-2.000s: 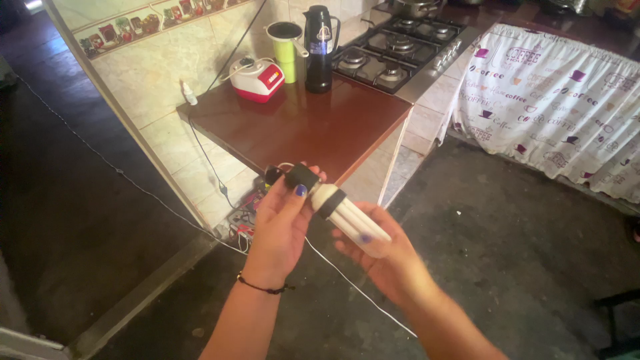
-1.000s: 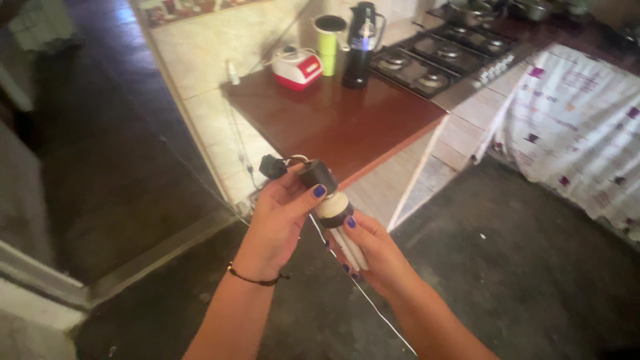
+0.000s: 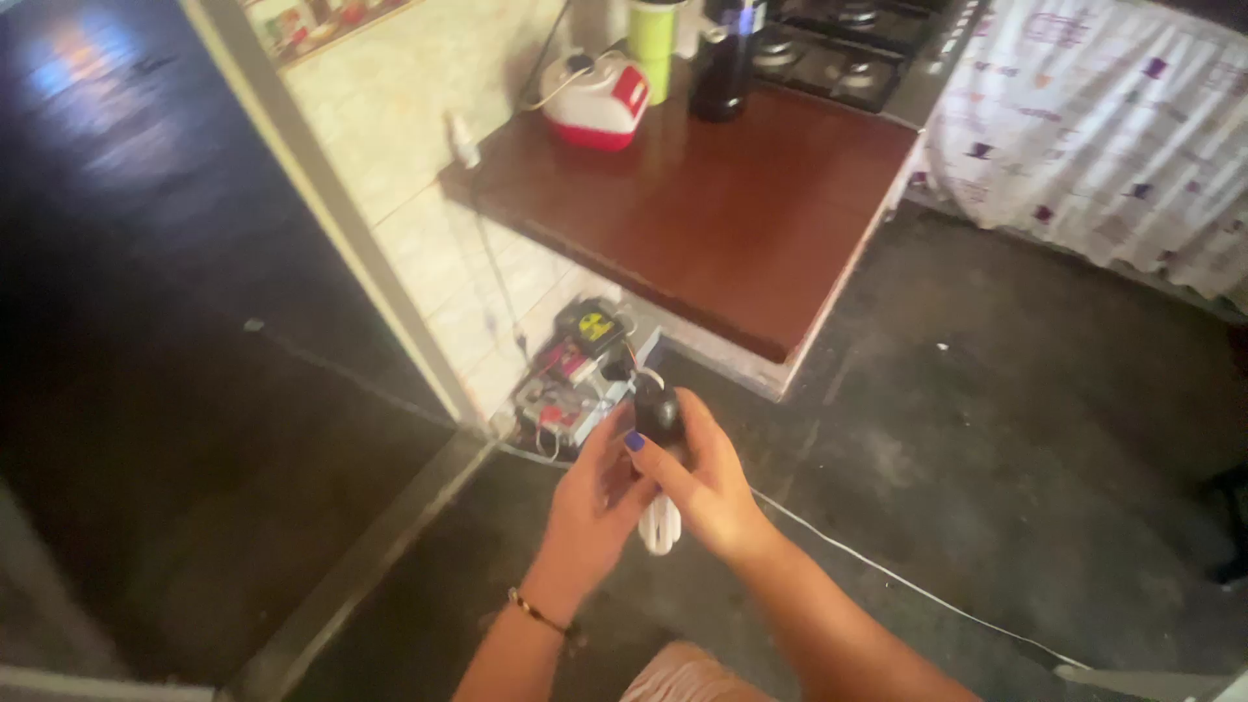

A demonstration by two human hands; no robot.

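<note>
A compact fluorescent bulb [image 3: 660, 526] points downward below my hands, its white tubes showing and its base hidden by my fingers. Above it is a black lamp socket [image 3: 658, 409] with a pale wire at its top. My left hand [image 3: 597, 497] closes around the bulb's base from the left. On the other side my right hand [image 3: 707, 478] wraps the socket, its blue-nailed thumb lying across the front. The exact grip between the palms is hidden.
A brown countertop [image 3: 702, 214] holds a red-and-white appliance [image 3: 595, 102], a green container [image 3: 653, 44] and a black thermos [image 3: 721, 63] near a gas stove [image 3: 848, 49]. Electrical parts [image 3: 570, 380] lie on the floor by the wall. A white cable [image 3: 907, 580] crosses the floor.
My right hand has moved from the bulb's tubes up to the socket. The bulb and socket have turned from slanted to nearly upright. The view has shifted, showing the floor parts again.
</note>
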